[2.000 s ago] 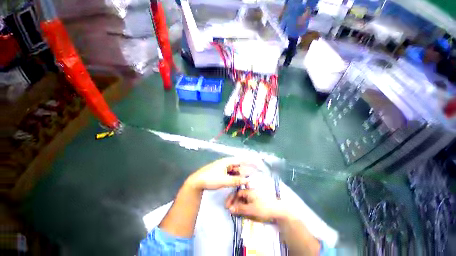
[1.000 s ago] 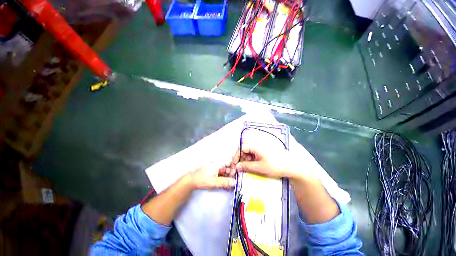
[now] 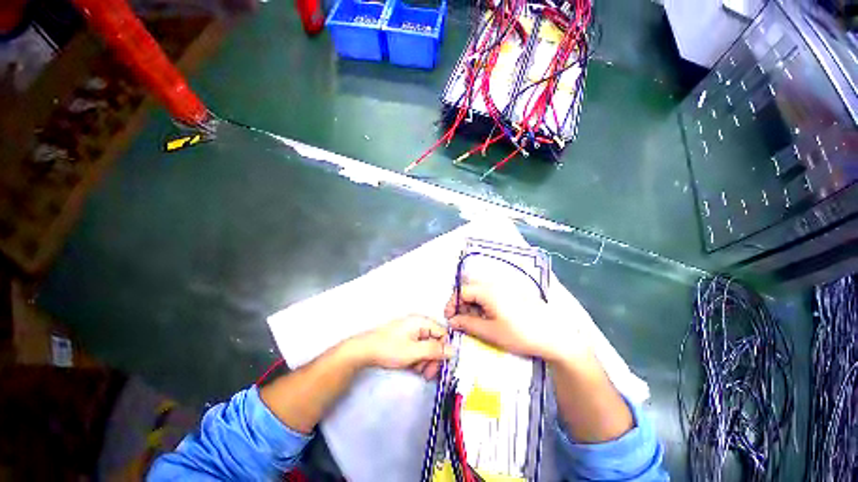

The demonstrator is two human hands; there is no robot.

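A long silver-white power module (image 3: 508, 414) with yellow patches lies on a white sheet (image 3: 339, 311) in front of me. Thin black cable (image 3: 503, 259) loops over its far end and runs down its left edge. Red and black leads (image 3: 460, 433) lie along its near part. My left hand (image 3: 409, 345) is at the module's left edge, fingertips closed on the thin black cable. My right hand (image 3: 489, 318) reaches over the module, with thumb and fingertips pinched on the same cable just beyond. The fingertips partly hide the cable.
Wired modules (image 3: 517, 80) with tangled red leads sit beyond the work. A blue two-compartment bin (image 3: 386, 33) stands to their left. Black cable coils (image 3: 738, 377) and a long cable bundle (image 3: 837, 377) lie right. Metal enclosure panels (image 3: 771, 132) stand upper right. A yellow-black cutter (image 3: 183, 142) lies by the red-wrapped post (image 3: 150, 61).
The view has tilted down since the oldest frame, showing more of the module. Both hands stay at its left edge; since the last frame, the left hand's fingers have curled in more.
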